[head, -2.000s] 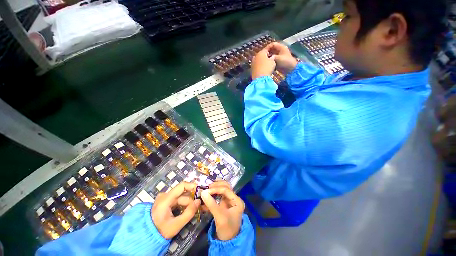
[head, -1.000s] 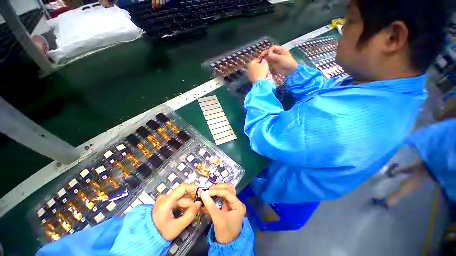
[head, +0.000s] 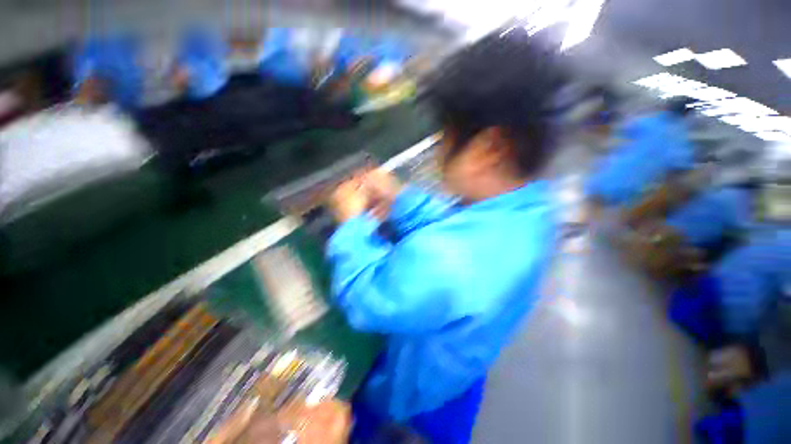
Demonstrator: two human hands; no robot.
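The view is strongly blurred. Clear trays (head: 169, 368) with rows of dark and orange-gold flex cable modules lie at the bottom left. My left hand (head: 238, 422) and my right hand (head: 324, 422) are close together at the bottom edge, over the near side of the trays, cut off by the picture's edge. The blur hides the fingers and whatever is between them. A pale pad sheet (head: 289, 288) lies flat on the green bench beyond the trays.
A person in a blue smock (head: 451, 277) sits to the right, hands raised over another tray (head: 317, 186). Dark trays (head: 243, 117) and a white bag (head: 69, 152) are at the back. More people in blue are at the back and far right, beside a grey floor.
The camera has turned up and to the right, so the bench things and neighbour sit further left, my hands are lower, and more people and ceiling lights show. The picture has become blurred.
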